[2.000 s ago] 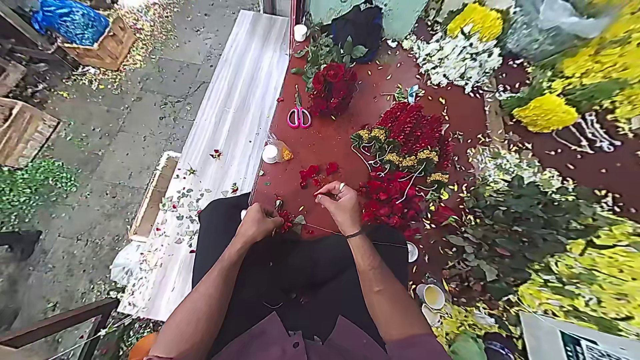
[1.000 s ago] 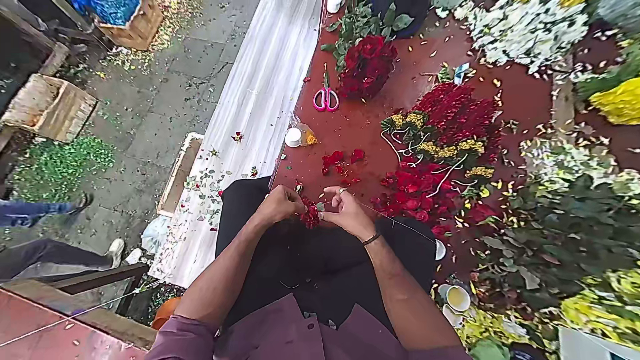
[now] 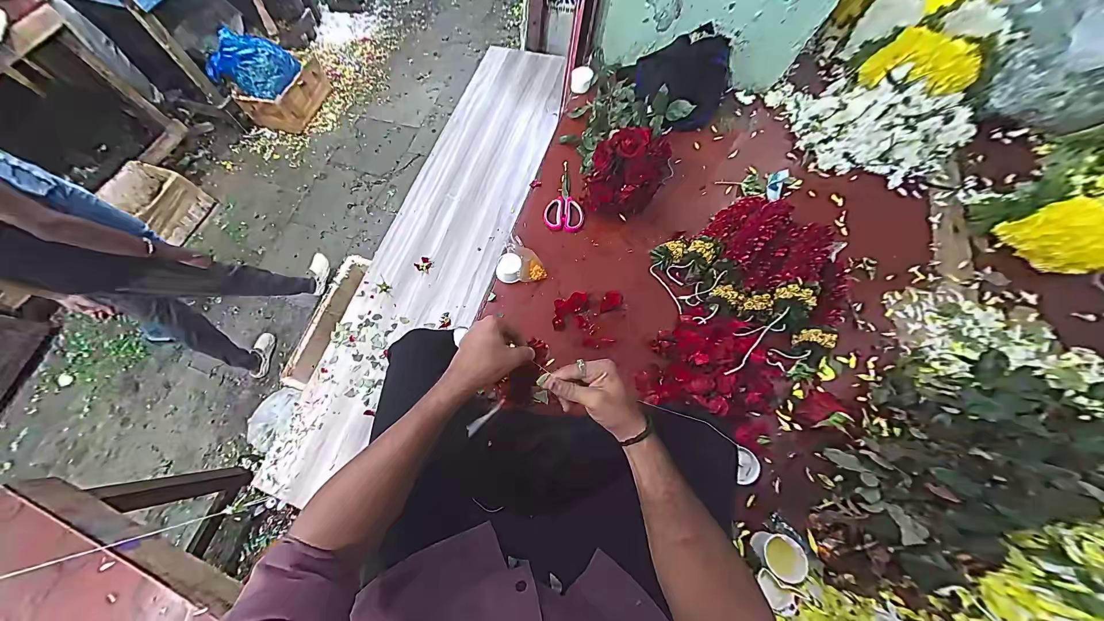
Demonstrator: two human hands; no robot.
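My left hand holds a small bunch of red petals and thread over my lap, fingers closed. Close at its right, my right hand pinches the white thread, which runs right to a white spool. Loose red petals lie on the red tabletop just beyond my hands. To their right is a large heap of red petals, with red and yellow garlands behind it. Pink-handled scissors lie farther back, beside a bunch of red roses.
White containers stand at the table's left edge. A white plank runs along the left. White flowers, yellow flowers and leafy stems fill the right. Cups stand lower right. People walk at the left.
My hands were close together one second ago; they are now a little apart, thread between them. The walking people at the left have come farther into view.
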